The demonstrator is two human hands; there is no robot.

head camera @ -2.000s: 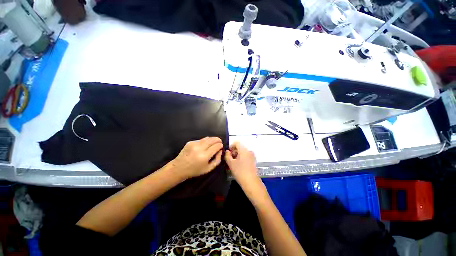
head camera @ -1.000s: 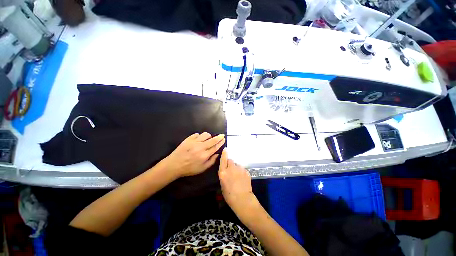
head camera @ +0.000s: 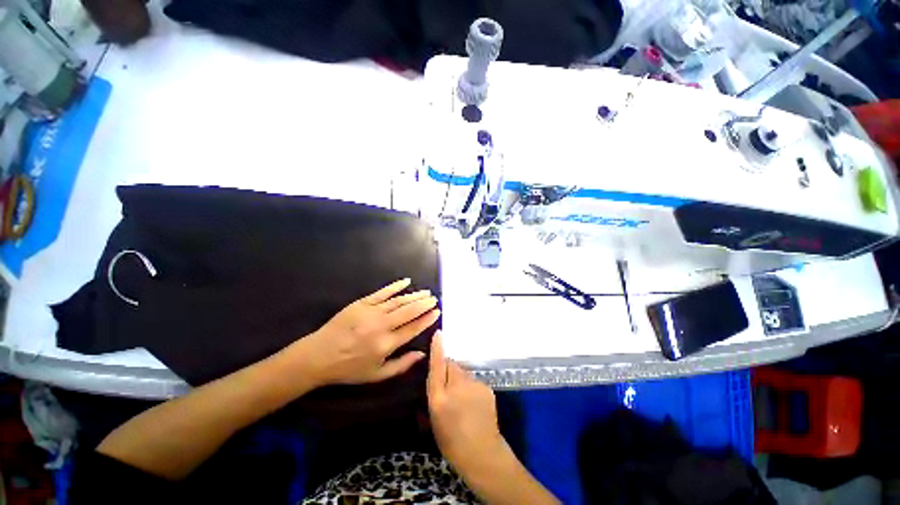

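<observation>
A dark garment piece (head camera: 266, 266) lies flat on the white table, its right edge running from the presser foot (head camera: 462, 225) toward me. A thin white curved cord (head camera: 120, 278) lies on its left part. My left hand (head camera: 380, 337) rests flat on the cloth near that edge, fingers spread, holding nothing. My right hand (head camera: 459, 406) is at the table's front edge, with the cloth edge at its thumb and fingers; the fingertips are partly hidden. The white sewing machine (head camera: 582, 148) stands behind and to the right.
Dark snips (head camera: 561, 286), a thin stick (head camera: 627, 296), a black phone (head camera: 699, 318) and a dark panel (head camera: 779, 304) lie right of the needle. Scissors handles (head camera: 18, 207) are at far left on a blue sheet (head camera: 59, 163). Below are a blue crate (head camera: 715, 409) and red stool (head camera: 834, 414).
My right hand has moved down along the cloth edge, away from the needle. My left hand's fingers have flattened and spread. The camera view has shifted a little.
</observation>
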